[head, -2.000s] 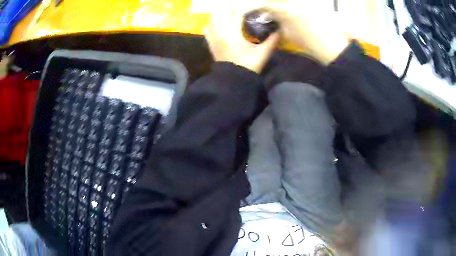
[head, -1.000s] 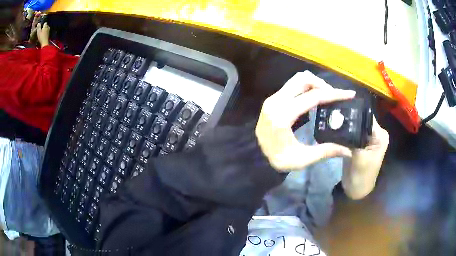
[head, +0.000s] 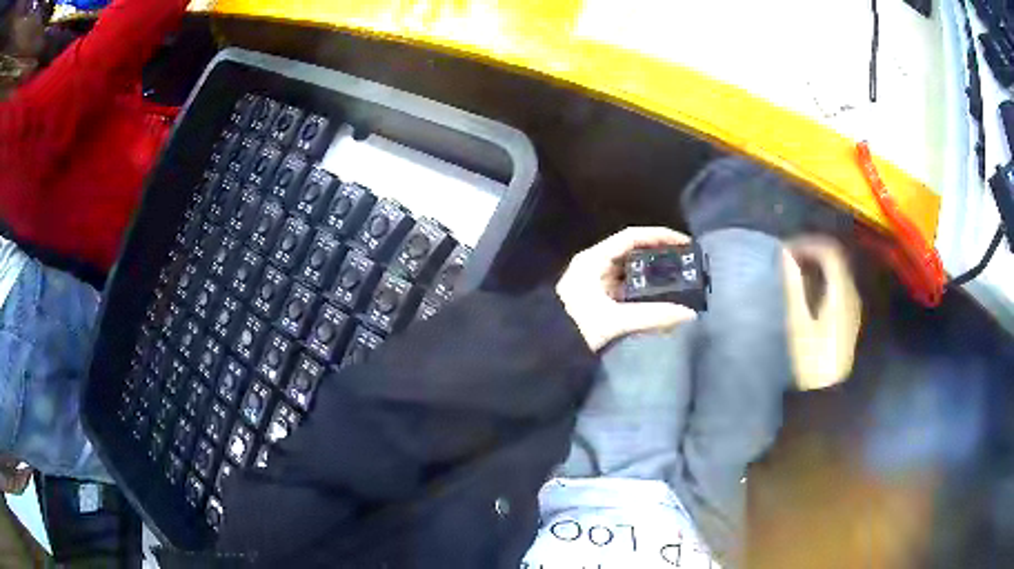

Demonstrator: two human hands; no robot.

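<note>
My left hand [head: 609, 295] holds a small black electronic unit [head: 665, 273] over my grey-trousered legs, thumb and fingers on its sides. The unit's face with small white marks around a dark centre is turned up. My right hand [head: 821, 313] is blurred, to the right of the unit and apart from it, with fingers curled and nothing visible in it. The black tray [head: 517, 167] lies to the left, filled with rows of identical units. A white area [head: 417, 178] shows at its far end.
The bench has a yellow edge [head: 623, 83] and white top. A red-handled tool [head: 903, 228] lies at its edge. Black units or parts sit at the far right. A person in red [head: 83, 145] is at the left, close to the tray.
My right hand has come off the unit and moved apart to the right. My left hand holds the unit lower and further left. The person's red sleeve now reaches up towards the bench.
</note>
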